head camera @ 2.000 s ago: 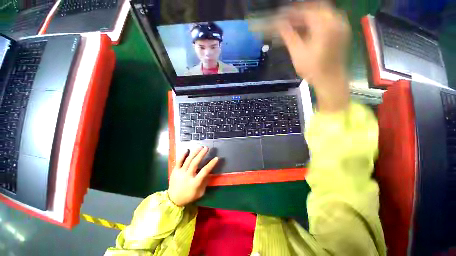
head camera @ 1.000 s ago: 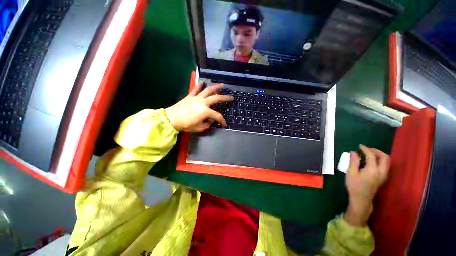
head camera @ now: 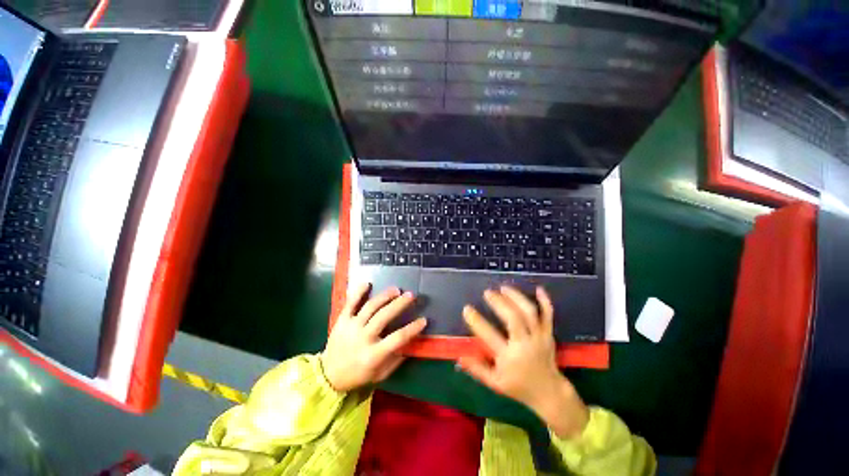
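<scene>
An open dark grey laptop (head camera: 479, 232) stands in front of me on a red-orange foam pad (head camera: 582, 355), with a white liner edge (head camera: 614, 260) showing at its right. Its screen (head camera: 503, 93) shows a dark menu with light text and coloured blocks along the top. My left hand (head camera: 368, 339) rests on the front left of the palm rest, fingers spread, holding nothing. My right hand (head camera: 517, 349) rests on the front edge and the palm rest right of the touchpad, fingers spread and empty. A small white square (head camera: 654, 319) lies on the green bench right of the laptop.
Another open laptop (head camera: 102, 186) on a thick red pad (head camera: 191, 232) stands at the left. A laptop (head camera: 791, 121) on a pad is at the upper right. A thick red pad (head camera: 763, 344) with a dark laptop is at the right. Yellow tape (head camera: 205, 383) marks the grey floor.
The camera test view on the screen has given way to the menu. My left hand has moved from the keyboard to the palm rest. My right hand has let go of the white square.
</scene>
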